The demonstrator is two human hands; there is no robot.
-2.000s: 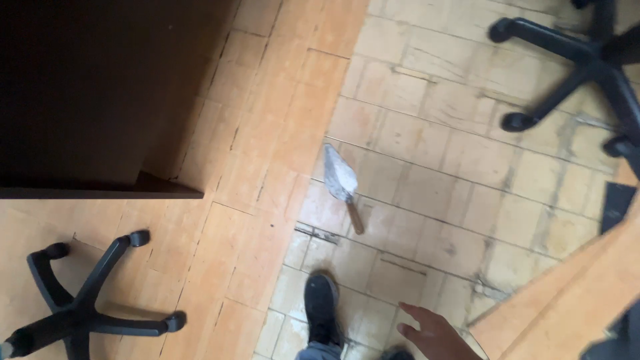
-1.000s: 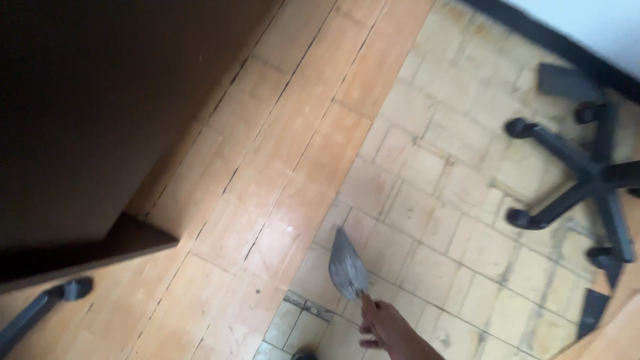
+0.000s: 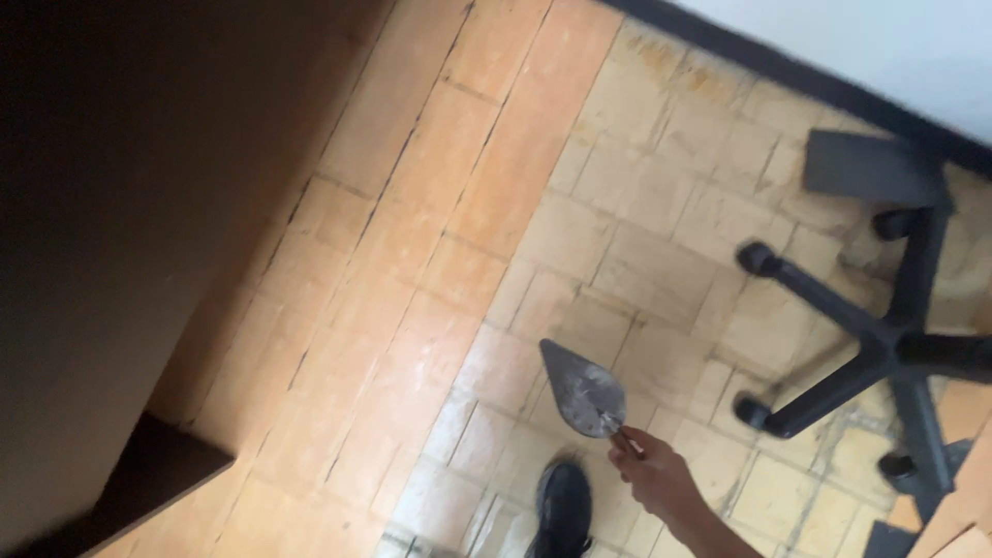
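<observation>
A pointing trowel (image 3: pixel 583 390) with a grey, pointed metal blade and a brown handle is in my right hand (image 3: pixel 647 467). My fingers close around the handle, and the blade points up and left, above the tiled floor (image 3: pixel 651 256). My forearm comes in from the bottom edge, right of centre. My left hand is out of view.
Wooden planks (image 3: pixel 434 232) border the tiles on the left. Dark furniture (image 3: pixel 116 194) fills the left side. A black wheeled chair base (image 3: pixel 891 341) stands at right, beside a dark flat piece (image 3: pixel 872 164). A black shoe (image 3: pixel 564 504) is at bottom; a skirting (image 3: pixel 775 62) edges the wall.
The trowel lay on the tiles two seconds ago; my right hand reached down, took its handle and now holds it. The view has shifted strongly.
</observation>
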